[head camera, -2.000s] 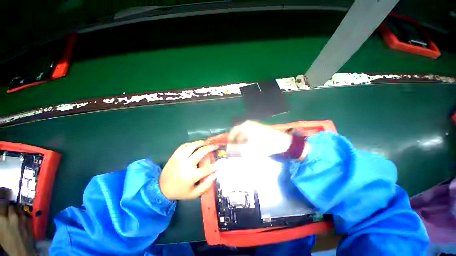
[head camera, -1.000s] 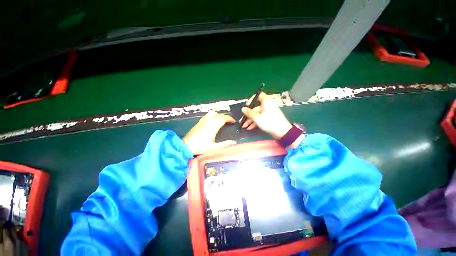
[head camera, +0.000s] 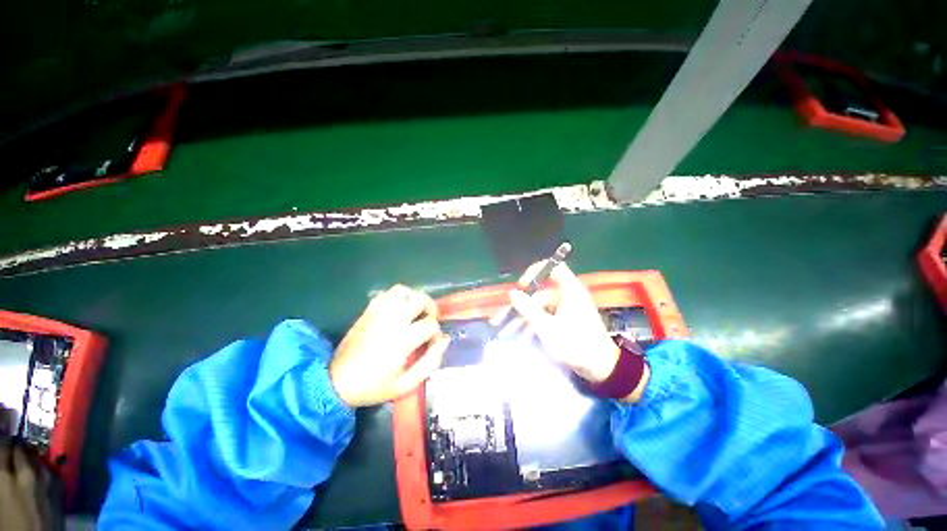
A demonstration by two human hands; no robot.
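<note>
The open tablet [head camera: 480,456] lies in a red tray [head camera: 413,467] on the green bench, its middle washed out by glare. My left hand [head camera: 388,347] is at the tray's upper left corner, fingers curled together; whether it holds a small piece cannot be told. My right hand [head camera: 566,324] holds the tweezers [head camera: 546,268], a dark pen-like tool, over the tablet's upper part, with the tip near the upper left area. A dark backing sheet [head camera: 523,230] lies beyond the tray against the edge rail.
A worn white-and-brown edge rail [head camera: 343,219] and grey post [head camera: 706,99] stand beyond. Other red trays are at left [head camera: 85,399], upper left [head camera: 156,145], upper right [head camera: 867,127] and right edge [head camera: 938,259]. Another person's hand [head camera: 26,487] is at lower left, a purple sleeve [head camera: 898,456] at right.
Both hands have moved from the dark sheet back toward me, over the tablet's upper part. The right hand still holds the tweezers. The dark sheet is uncovered again.
</note>
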